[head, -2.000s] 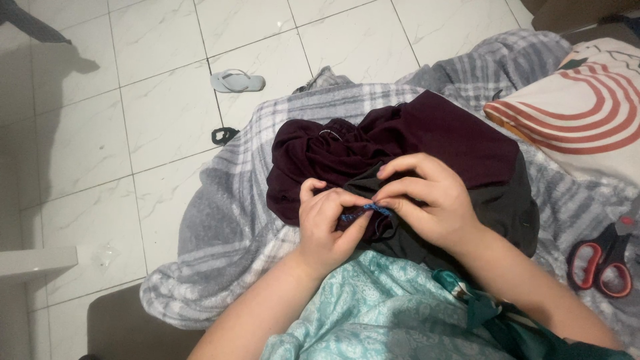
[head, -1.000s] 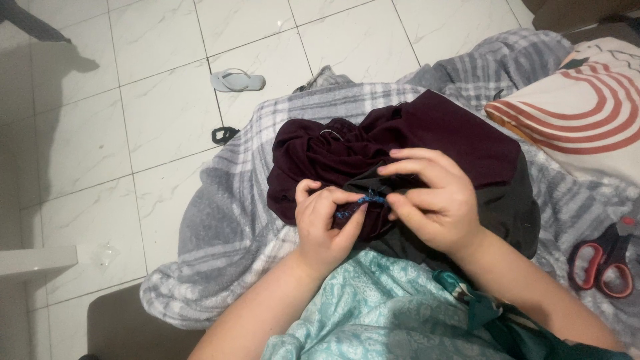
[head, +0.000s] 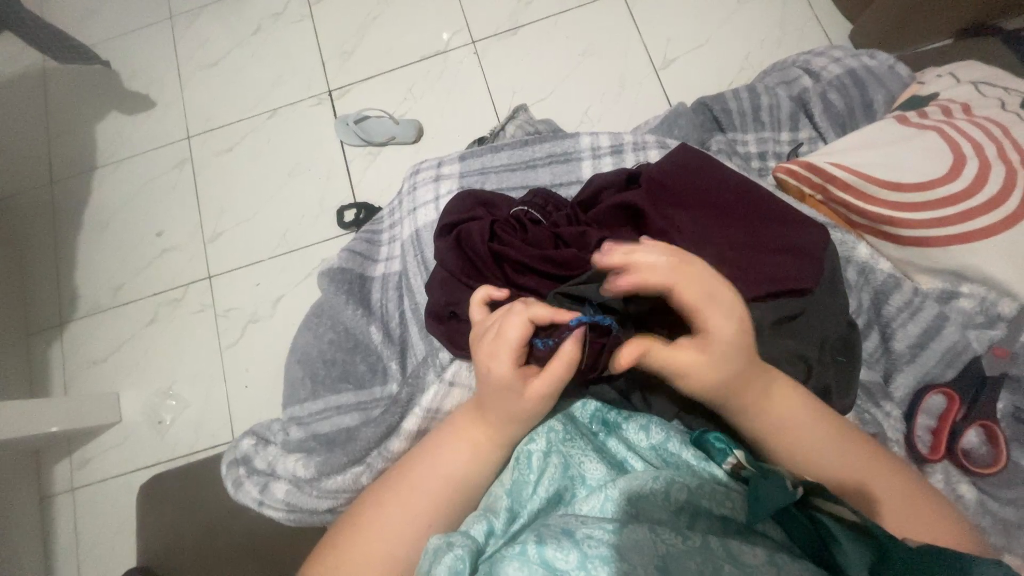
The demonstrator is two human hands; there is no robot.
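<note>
A dark maroon cloth garment (head: 720, 216) with a dark grey part lies bunched on my lap over a plaid blanket. My left hand (head: 524, 352) pinches an edge of the maroon cloth between thumb and forefinger, where blue stitching or trim (head: 592, 320) shows. Just right of that edge is my right hand (head: 688, 320), its thumb and fingers spread apart. Whether it holds a needle or thread cannot be seen. Scissors with red and black handles (head: 956, 424) rest on the blanket at the right.
The grey and white plaid blanket (head: 352, 336) spreads under the garment. A cushion with rust-coloured arches (head: 920, 200) lies at the upper right. On the tiled floor (head: 256, 176) are a grey flip-flop (head: 380, 130) and a small black ring-shaped item (head: 357, 215).
My right hand's fingers, close to the blue trim two seconds ago, have opened and drawn away from it. My left hand keeps its pinch in about the same place.
</note>
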